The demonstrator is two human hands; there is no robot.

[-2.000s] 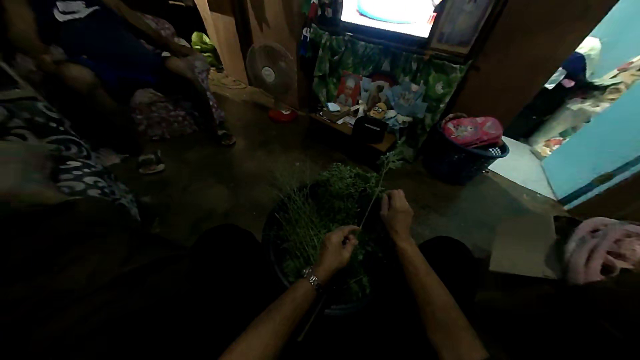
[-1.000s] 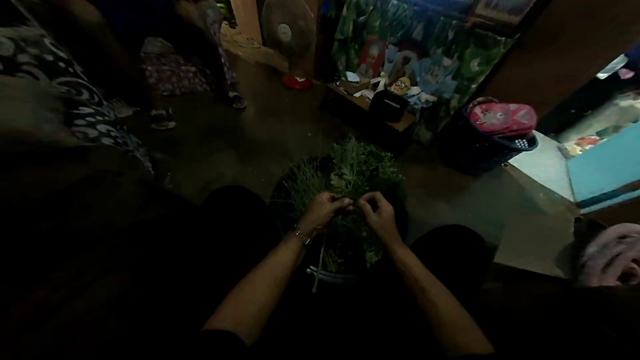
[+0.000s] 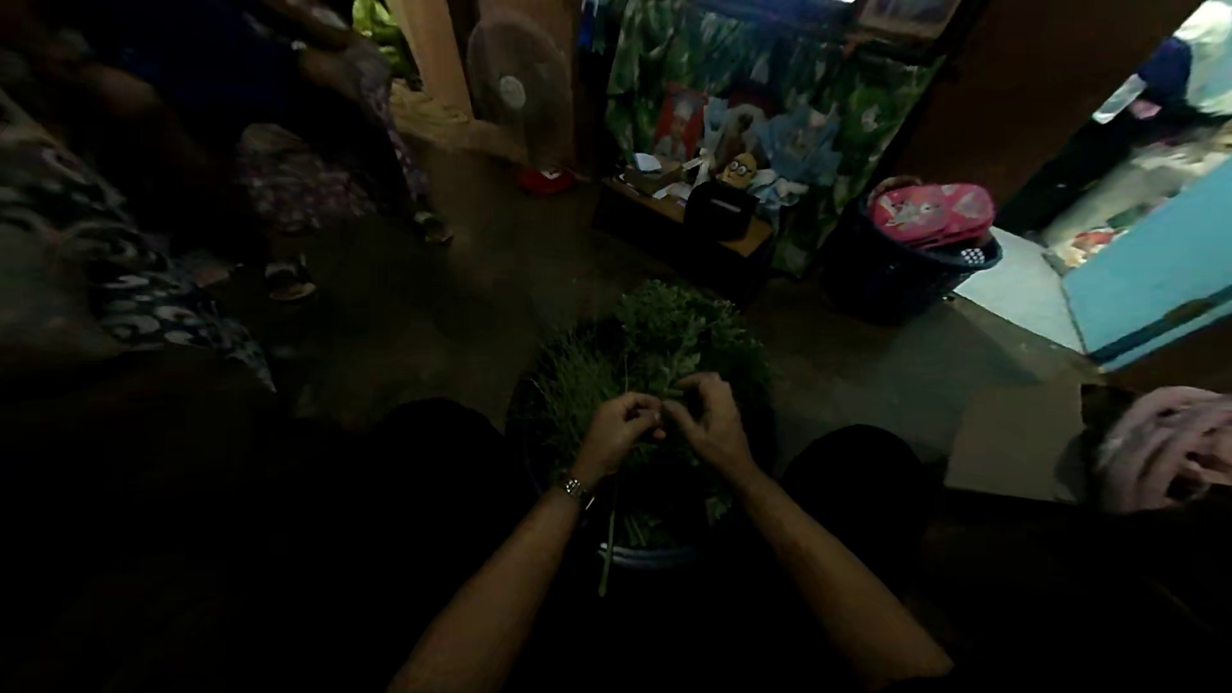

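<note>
My left hand (image 3: 619, 433), with a metal-banded watch (image 3: 575, 487) at its wrist, pinches a thin green stem (image 3: 609, 549) that hangs down past the rim of a dark round tub (image 3: 654, 555). Close beside it, almost touching, my right hand (image 3: 710, 423) has thumb and fingers at a leafy sprig (image 3: 674, 368); how firmly it grips is too dark to tell. Below and around both hands, leafy green plants (image 3: 674, 313) and fine stalks (image 3: 573, 380) fill the tub, which stands between my knees.
Ahead are a low wooden table (image 3: 746, 241) with small items, and a standing fan (image 3: 520, 87). A dark basket (image 3: 876, 274) holds a pink bag (image 3: 932, 214). A seated person's legs and sandals (image 3: 289, 279) are at left. A cardboard piece (image 3: 1015, 443) and pink cloth (image 3: 1165, 448) lie right.
My hands, apart along a long upright stalk two seconds ago, have come close together over the tub. The view has tipped downward.
</note>
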